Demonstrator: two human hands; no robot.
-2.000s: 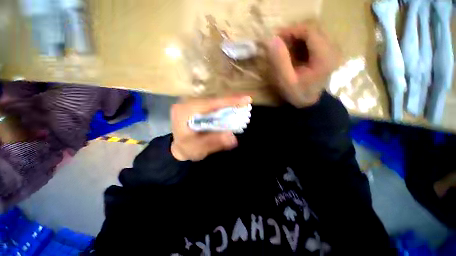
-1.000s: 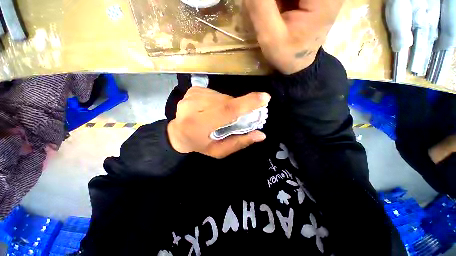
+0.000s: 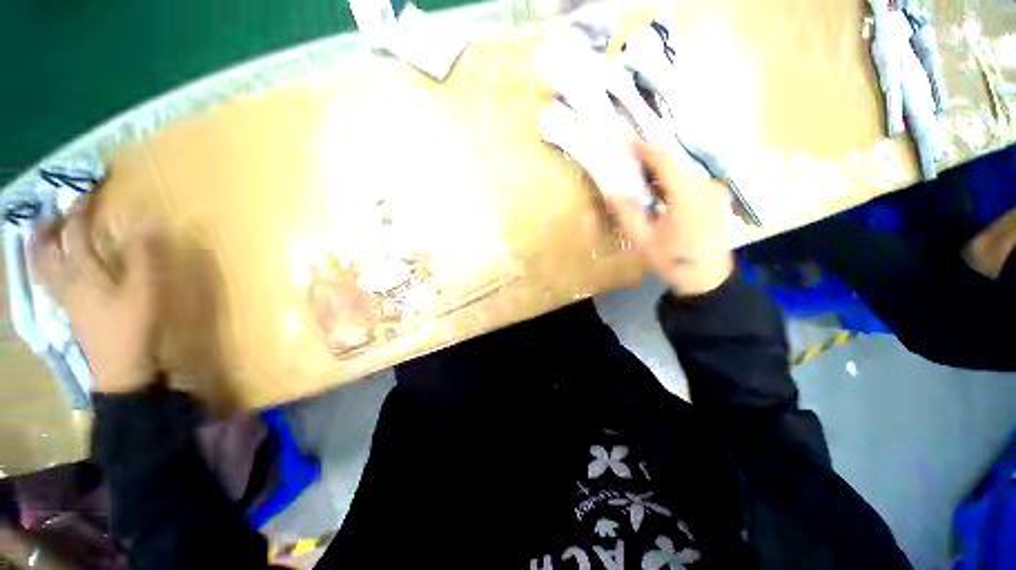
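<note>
Pale leg-shaped parts [image 3: 596,139] lie overlapping at the upper right of centre, with dark marks near their far ends. My right hand [image 3: 685,228] is closed around the near end of one, its fingertips partly hiding it. More leg-shaped parts [image 3: 42,306] with dark loops at their far ends lie at the far left. My left hand [image 3: 111,290] is blurred beside and partly over them; whether it grips one cannot be told. The stained work pad [image 3: 345,317] lies between the hands, with a blurred pale dish [image 3: 384,271] on it.
A green conveyor belt [image 3: 167,67] runs behind the bench at the upper left. A white scrap [image 3: 429,42] lies by its edge. More parts [image 3: 905,72] lie at the right. Another person's arm [image 3: 992,245] is at the right edge; blue crates are below.
My left hand has moved from in front of my chest to the far left; the part's wide end no longer shows in it. My right hand has left the pad for the parts at right. The view has shifted.
</note>
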